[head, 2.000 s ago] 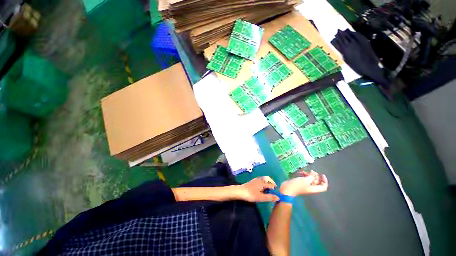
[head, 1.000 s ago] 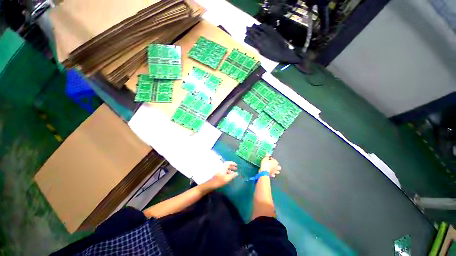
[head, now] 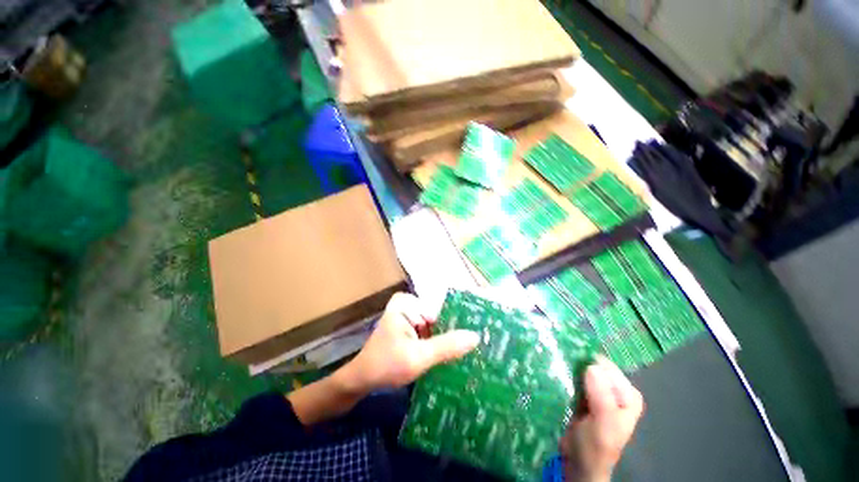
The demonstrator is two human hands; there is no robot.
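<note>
My left hand (head: 400,348) and my right hand (head: 603,414) hold a green circuit board panel (head: 494,391) between them, close to my body and tilted. My left thumb lies on its face near the top left; my right fingers grip its right edge. A blue wrist strap (head: 554,469) shows partly at my right wrist. Several green panels (head: 650,292) lie on the dark mat (head: 702,414) beyond my hands. More panels (head: 558,162) lie on a cardboard sheet (head: 576,136) farther back, two of them overlapping at its left.
A thick cardboard stack (head: 452,42) stands at the back of the bench. A lower cardboard stack (head: 306,273) is at the left. White paper (head: 424,249) lies at the bench edge. Black gloves (head: 673,179) are at the right. Teal-green boxes (head: 231,66) and a blue stool (head: 332,146) are at the left.
My hands were empty and reaching to the nearest panel on the mat; they now hold a panel up close to me. The camera view has turned and shifted.
</note>
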